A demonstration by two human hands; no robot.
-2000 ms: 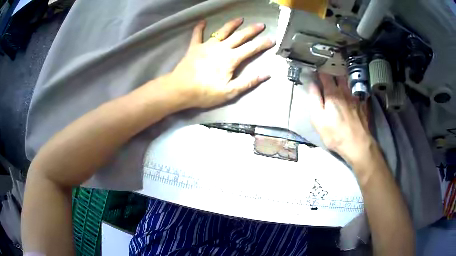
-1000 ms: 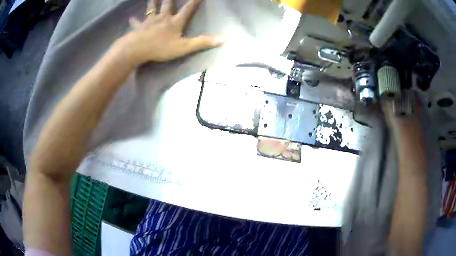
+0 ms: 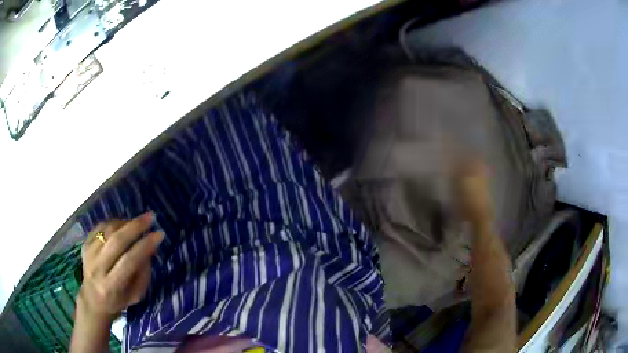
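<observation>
My left hand [image 3: 118,265], with a ring, is raised over the striped clothing at my lap, fingers loosely curled, with nothing visible in it. My right hand [image 3: 472,183] is blurred and reaches over a heap of beige-grey cloth [image 3: 420,241] on the right. A blurred lighter flat piece of cloth [image 3: 441,103] lies at its fingertips. Whether the fingers hold it cannot be told.
The white machine table [image 3: 227,41] curves across the upper left, with the metal needle plate [image 3: 69,34] and a brownish patch [image 3: 79,79] at the far upper left. A green crate [image 3: 51,296] is lower left. A pale surface [image 3: 592,89] is upper right.
The view has swung right and down from the machine to the lap and the cloth heap. My left hand has left the cloth on the table. My right hand has moved to the heap.
</observation>
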